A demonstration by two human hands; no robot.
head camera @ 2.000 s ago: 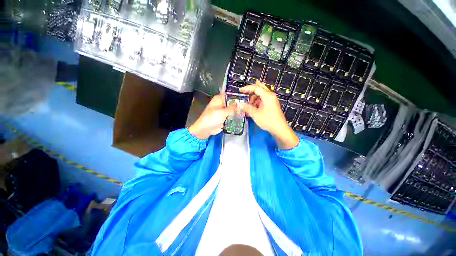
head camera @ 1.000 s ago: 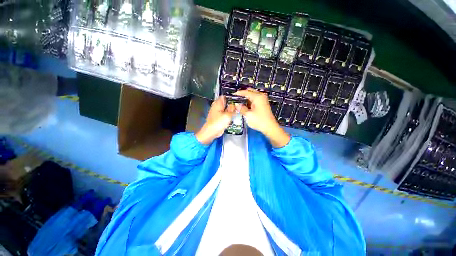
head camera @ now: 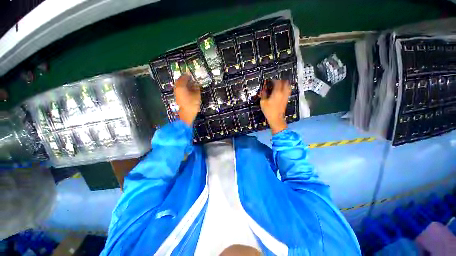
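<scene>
The black housing tray (head camera: 242, 120) lies in front of me, with dark front housings in three rows of pockets. Several green circuit boards (head camera: 210, 54) lie on its back row, left of the middle. My left hand (head camera: 188, 99) is over the tray's left part, its blurred fingertips just in front of the boards; whether it holds anything is hidden. My right hand (head camera: 276, 104) is over the right part. A dark patch shows between its thumb and fingers, but I cannot tell a held housing from the tray behind.
A clear blister tray (head camera: 90, 122) with boards stands on the left. Loose pale keypads (head camera: 332, 70) lie right of the housing tray. Stacked spare trays (head camera: 430, 92) with pale separator sheets stand far right. Part of a cardboard box (head camera: 125, 170) shows below the bench edge.
The view has turned and moved. My hands have parted from the board-filled housing at my lap and are now over the tray, left and right. That housing is no longer seen at my lap.
</scene>
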